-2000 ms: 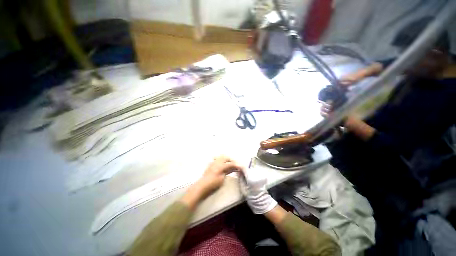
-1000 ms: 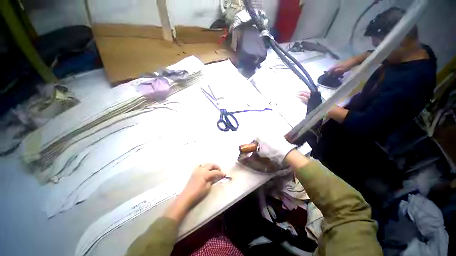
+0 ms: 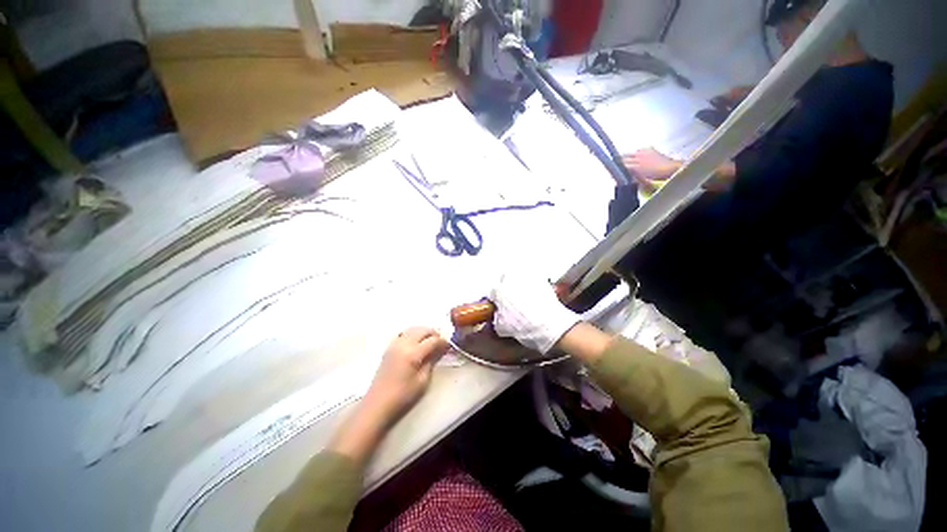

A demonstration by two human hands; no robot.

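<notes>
My right hand (image 3: pixel 532 314), in a white glove, is closed around the orange-brown wooden handle of the steam iron (image 3: pixel 481 343). The iron's sole is low at the near table edge, just right of my left hand. My bare left hand (image 3: pixel 407 366) rests on the end of the curved fabric strip (image 3: pixel 244 458), its fingers bent together close to the iron's tip. The strip is off-white with dark edge lines and curves away to the lower left along the near edge. Whether my left fingers pinch the cloth is hard to tell.
Shears (image 3: pixel 458 232) lie open mid-table beside a dark cord (image 3: pixel 516 207). Loose pale strips (image 3: pixel 197 338) and a thick stack (image 3: pixel 187 223) with a lilac scrap (image 3: pixel 291 168) lie left. A hose (image 3: pixel 582 122) and pale band (image 3: pixel 716 135) rise from the iron. Another person (image 3: pixel 800 145) works at right.
My gloved right hand has left the strip, taken hold of the iron and brought it left, close to my left hand. The view has shifted, and the other person's hands have moved.
</notes>
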